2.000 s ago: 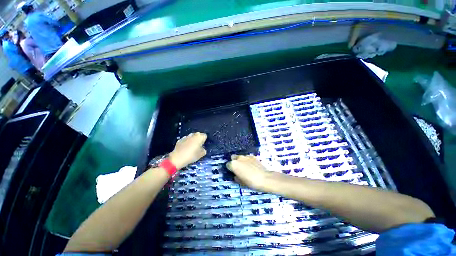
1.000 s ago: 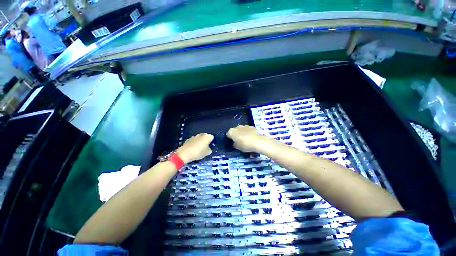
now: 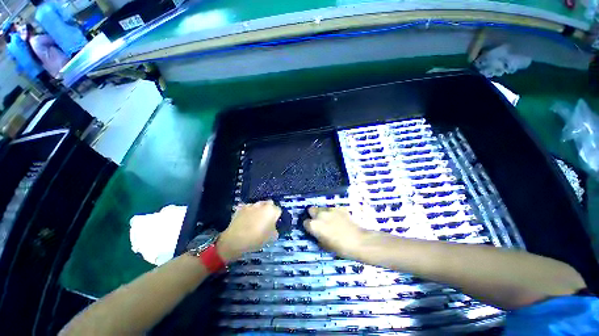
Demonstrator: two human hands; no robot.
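Rows of bright silver metal strips (image 3: 282,270) with dark slots lie in a large black tray (image 3: 387,105). A flat black small parts tray (image 3: 295,161) rests at the upper left inside it, with dark glinting specks and fine bright lines in it. My left hand (image 3: 253,230), with a red band and a watch at the wrist, is over the strips just below the small tray. My right hand (image 3: 333,230) is close to its right, also over the strips. Both hands have dark tips at the fingers, bent inward. Whether they hold small parts is too small to tell.
Plain silver strips (image 3: 478,187) lie along the right side of the large tray. A white cloth (image 3: 156,233) is left of it. Clear plastic (image 3: 581,134) and speckled silvery parts (image 3: 570,178) are at the right. Black trays (image 3: 49,216) stand at left. People in blue are at the upper left.
Both hands first moved up over the small tray, then came back down onto the strips below it. The small tray's inside is now uncovered. The view has shifted slightly.
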